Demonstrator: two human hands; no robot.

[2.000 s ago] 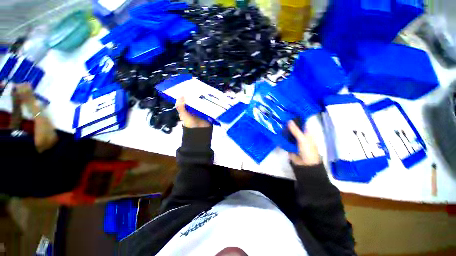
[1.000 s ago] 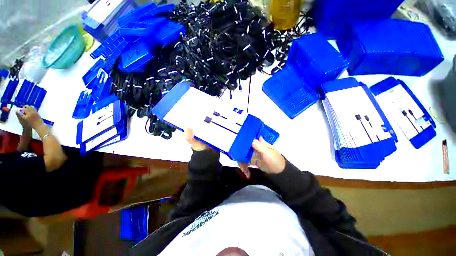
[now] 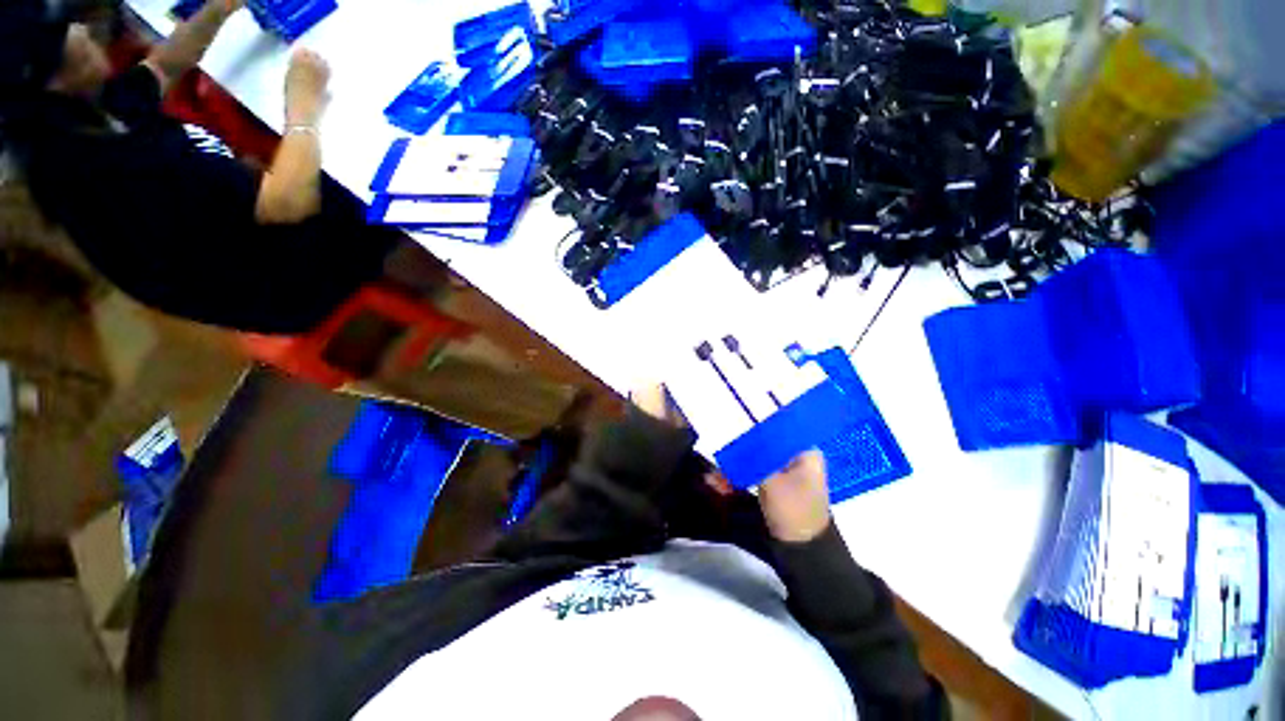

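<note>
A blue and white retail package (image 3: 726,352) with two plug ends pictured lies between my hands at the table's front edge. My left hand (image 3: 650,402) is at its lower left edge, mostly hidden by the package and sleeve. My right hand (image 3: 796,496) grips its lower blue end. A blue textured flap (image 3: 863,430) shows beside and under the package on the right. What is inside the package is hidden.
A black cable pile (image 3: 789,141) lies at the back. Blue blanks (image 3: 1001,373) and fanned packages (image 3: 1113,563) stand at right. Other packages (image 3: 451,166) lie at left near a person's arm (image 3: 292,162). A yellow tape roll (image 3: 1127,113) stands behind. A carton with blue packages (image 3: 381,493) is below.
My view has swung left and down. My hands left the separate blue piece and white-fronted package held apart, and now hold the package together; the blue flap now spreads out more at its right.
</note>
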